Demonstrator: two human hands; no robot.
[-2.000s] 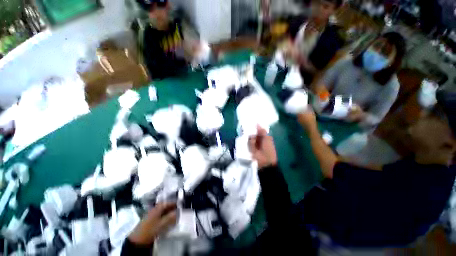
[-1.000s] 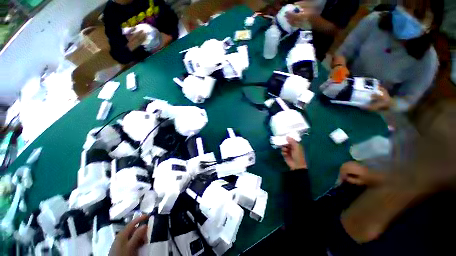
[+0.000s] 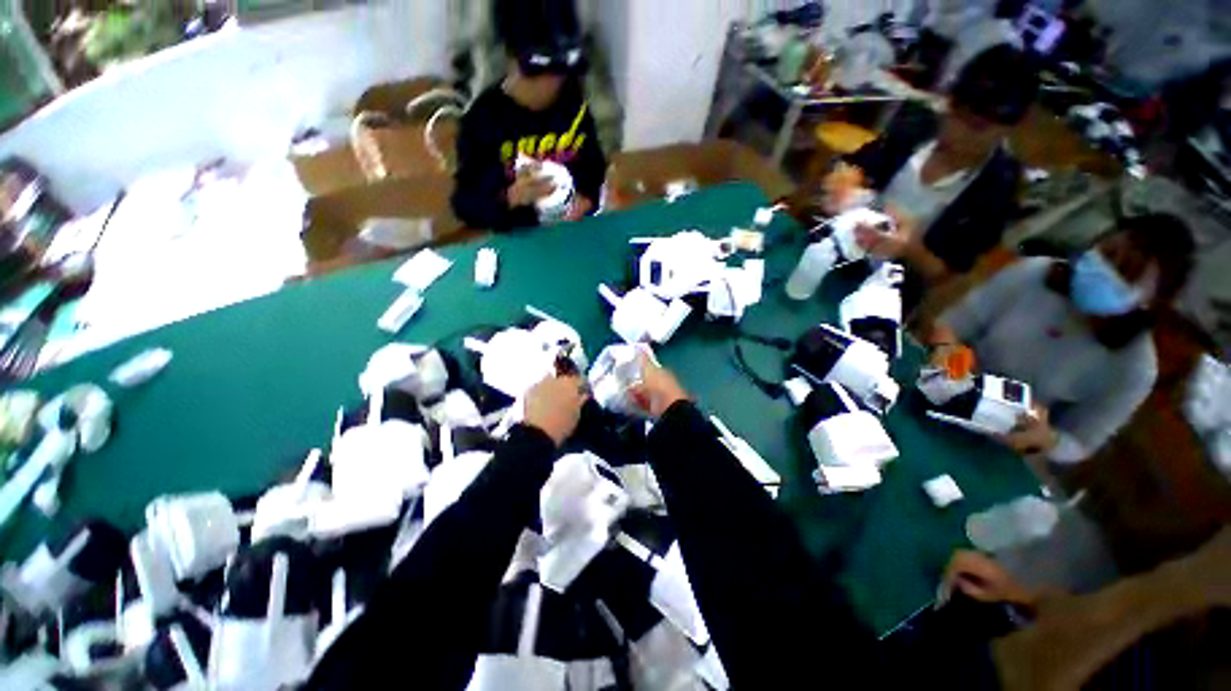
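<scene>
White-and-black security cameras (image 3: 379,462) lie heaped on the green-topped bench (image 3: 230,358), several with thin white antennas. My right hand (image 3: 658,388) grips the right side of a white camera (image 3: 616,377) near the middle of the bench. My left hand (image 3: 555,404) is just left of it, its fingertips at a small dark part beside another white camera (image 3: 513,362); whether it grips anything is unclear. My sleeves hide part of the heap.
Coworkers sit around the far and right sides, some holding cameras. More cameras stand at centre back (image 3: 679,265) and right (image 3: 851,439). A translucent bottle (image 3: 810,270), small white blocks (image 3: 421,269) and open cartons (image 3: 378,203) are beyond.
My right hand has left the camera at the right and moved left to another one. My left hand has moved forward from the near heap. Both hands are now close together.
</scene>
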